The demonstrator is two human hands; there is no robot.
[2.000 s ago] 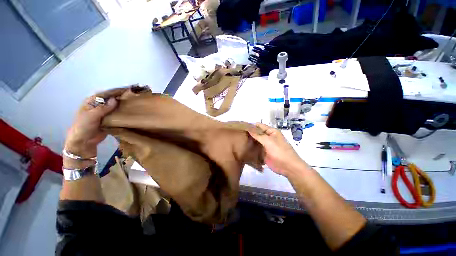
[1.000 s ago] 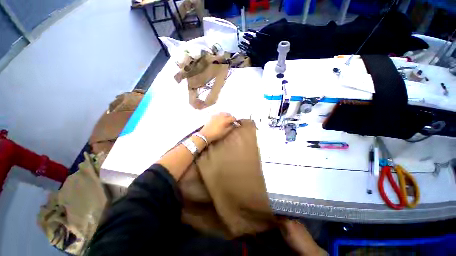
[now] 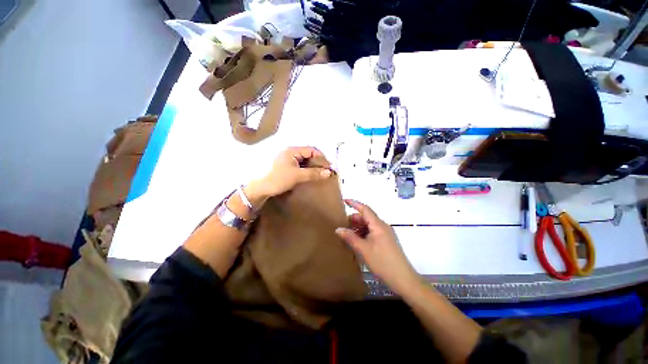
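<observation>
A tan-khaki garment piece (image 3: 302, 242) lies over the front edge of the white table, left of the needle area, and hangs towards my lap. My left hand (image 3: 295, 173) pinches its far corner between thumb and fingers. My right hand (image 3: 369, 238) is at the right edge of the cloth with thumb and fingers curved; whether it grips the edge cannot be told. The presser foot and needle (image 3: 379, 166) of the white sewing machine (image 3: 455, 92) stand to the right of my left hand, apart from the cloth.
Khaki cut strips (image 3: 263, 106) lie at the far left. Pink and blue snips (image 3: 460, 189), a pen (image 3: 524, 224) and red-orange and yellow scissors (image 3: 565, 245) lie right. A smartphone (image 3: 504, 155) is by the machine head. A work pile (image 3: 89, 302) is lower left, a blue bin (image 3: 561, 307) lower right.
The cloth, spread in the air between both hands at first, now lies at the table edge. My right hand has come up from below the edge to the cloth's right side.
</observation>
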